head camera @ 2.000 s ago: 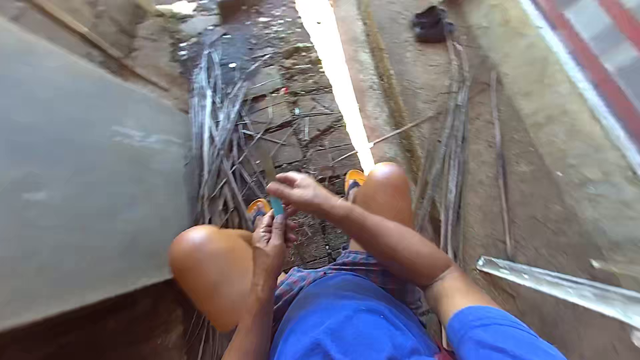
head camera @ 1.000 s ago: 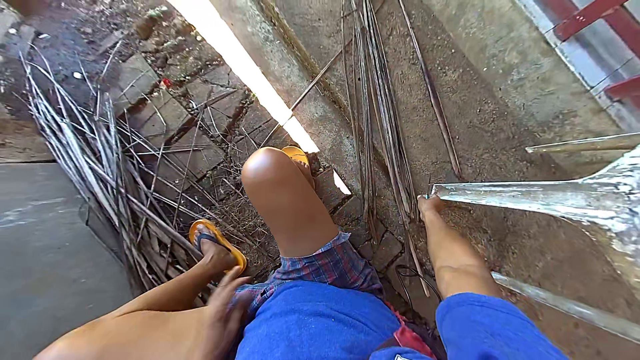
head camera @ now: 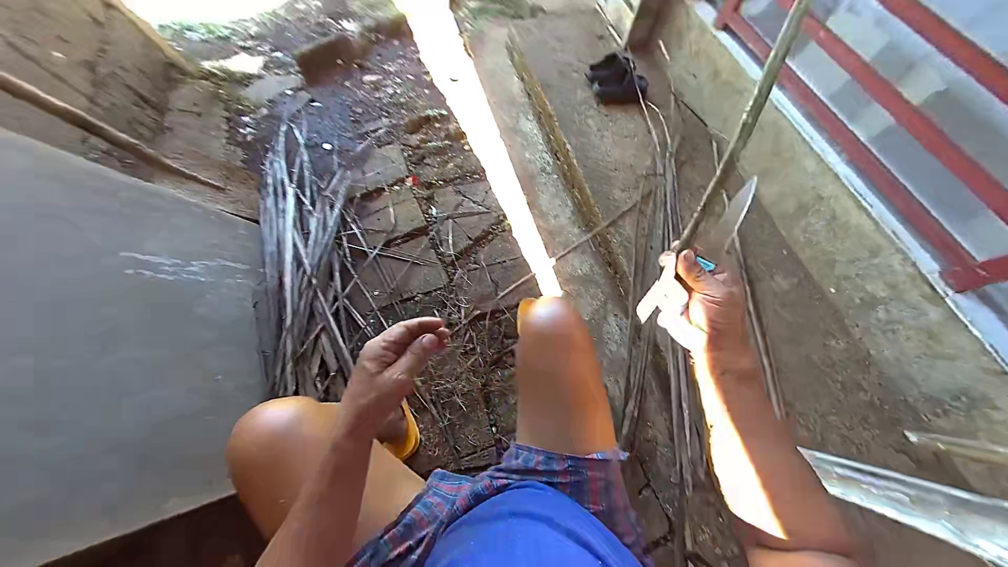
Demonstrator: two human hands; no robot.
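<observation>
My right hand holds the lower end of a long thin wooden stick, which slants up to the top right. A knife with a turquoise handle is in the same hand; a pale blade-like part shows beyond the fingers, though its link to the handle is unclear. Sunlight whitens part of that hand. My left hand is raised above my left thigh, thumb near the curled fingers; whether something small is between them cannot be told. Left of it lies a pile of dry sticks on the paving.
More long sticks lie right of my knee. Dark shoes stand farther up on the concrete. A grey panel borders the left side. At right are a low wall, a red-barred frame and a whitish length of material.
My right hand, down by the whitish piece at the right one second ago, is now raised with a long stick. My left hand has come up from beside my leg. The view has turned.
</observation>
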